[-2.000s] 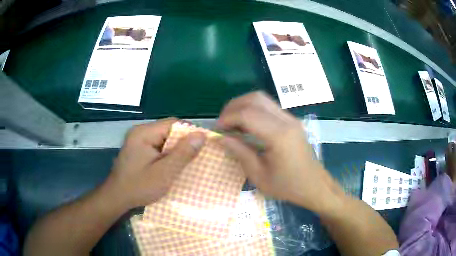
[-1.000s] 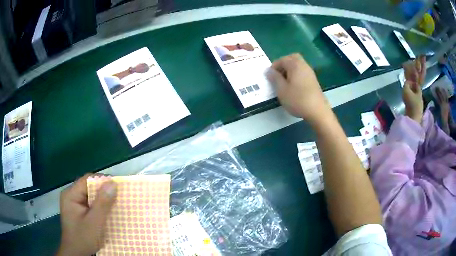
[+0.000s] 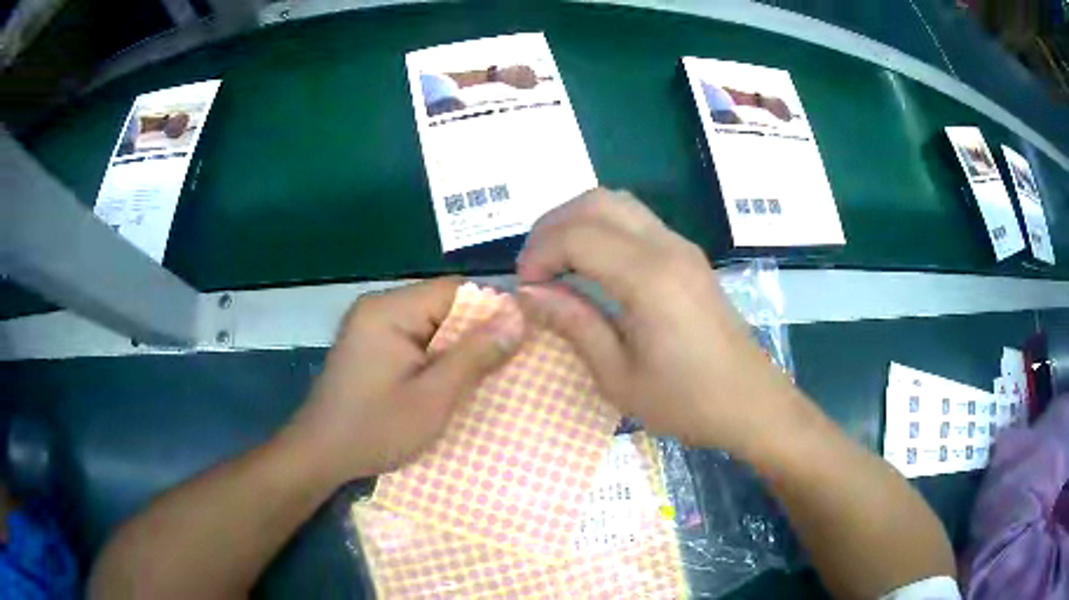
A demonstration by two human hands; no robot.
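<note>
My left hand (image 3: 393,375) grips the top edge of a dot sticker sheet (image 3: 516,440), thumb on its front. The sheet has rows of pink-orange dots on a yellowish backing, and its top edge is bent. My right hand (image 3: 645,328) is at the sheet's upper right corner, thumb and forefinger together. Whether a round sticker is between those fingertips cannot be told. A spare sticker stack (image 3: 516,574) lies below on the bench, with a white printed slip (image 3: 610,504) beside the held sheet.
Several white product boxes (image 3: 504,152) lie on the green conveyor belt (image 3: 317,152). A metal side rail (image 3: 867,300) and upright post (image 3: 94,258) stand before it. A clear plastic bag (image 3: 727,516) lies right of the stack. A neighbour's label sheet (image 3: 944,424) and purple sleeve (image 3: 1026,516) are at right.
My right hand has come back from a box on the belt to the sheet's top corner. The sheet and left hand now appear nearer the middle. The view has shifted, and the boxes stand elsewhere in it.
</note>
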